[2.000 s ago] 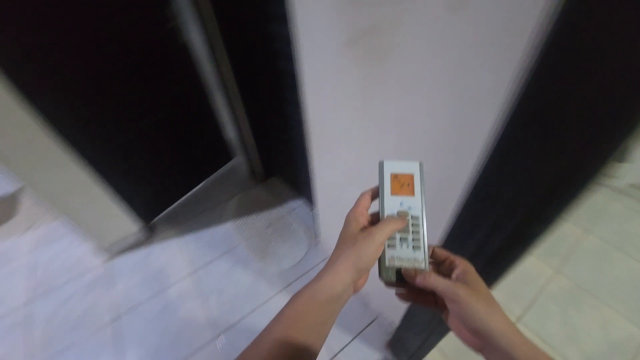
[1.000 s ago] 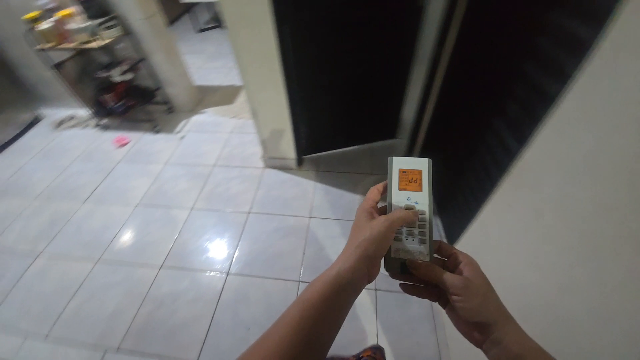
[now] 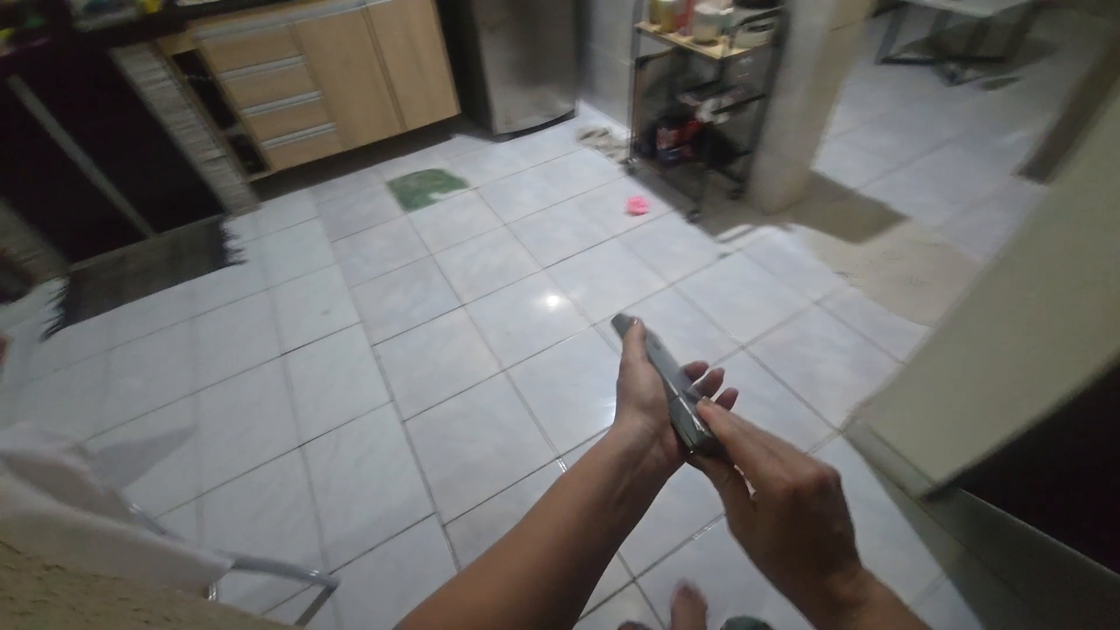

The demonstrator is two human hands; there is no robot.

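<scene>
A slim remote control with a grey casing [image 3: 667, 374] lies tilted on its side in my left hand [image 3: 646, 398], whose thumb runs along one edge while the fingers show beyond the other. My right hand [image 3: 783, 490] touches the lower end of the remote with its fingertips and thumb. The button face and display of the remote cannot be seen from this angle.
Wooden drawers [image 3: 273, 96] and a metallic refrigerator [image 3: 528, 61] stand at the back. A wheeled shelf rack [image 3: 700, 48] is by a pillar. A dark mat [image 3: 144, 262], a green mat [image 3: 427, 188] and a pink item [image 3: 637, 206] lie on the tiled floor. A wall corner [image 3: 997, 350] rises at right.
The remote has been turned in my hands, so its lit orange display and buttons no longer show. My right hand has shifted along its lower end. The view has swung left toward the kitchen.
</scene>
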